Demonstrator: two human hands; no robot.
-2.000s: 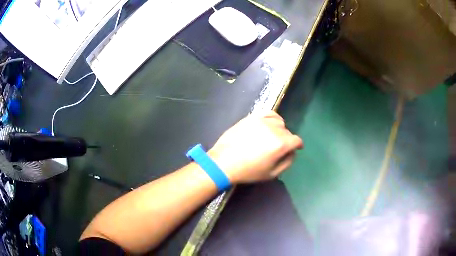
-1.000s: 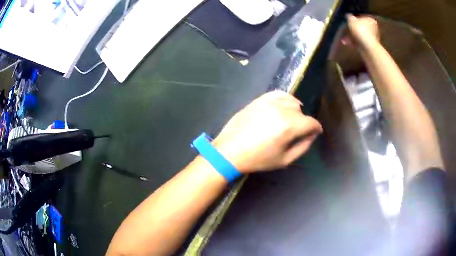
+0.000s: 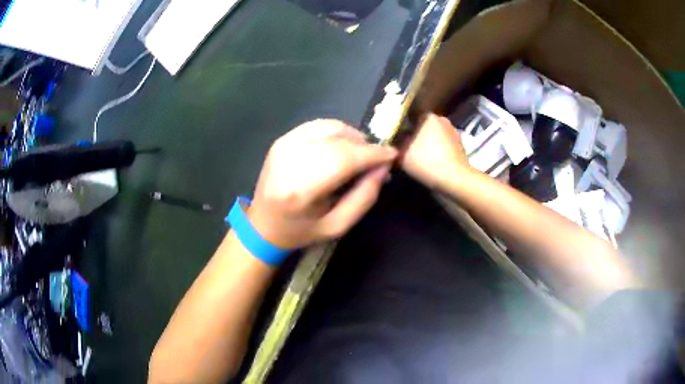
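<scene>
A large brown box [image 3: 488,34] stands open beside the bench at the right, with several white brackets and black-and-white camera balls [image 3: 557,120] inside. My right hand [image 3: 434,150] reaches across it and is closed at its rim, close against the bench edge; its fingertips are hidden. My left hand [image 3: 319,184], with a blue wristband, is over the taped bench edge [image 3: 297,289]. Its fingers are curled, with the thumb and index tips beside my right hand. Whether it grips anything is not visible.
A black electric screwdriver [image 3: 71,161] hangs at the left over a small white fan [image 3: 64,199]. A thin dark tool [image 3: 180,201] lies on the green mat. A white keyboard [image 3: 184,34] is at the top, with cables and a blue tray [image 3: 79,300] at far left.
My right hand has come into view and moved from the box's far side to the bench edge. The box's contents now show. My left hand has shifted left in the picture and its fingers have turned.
</scene>
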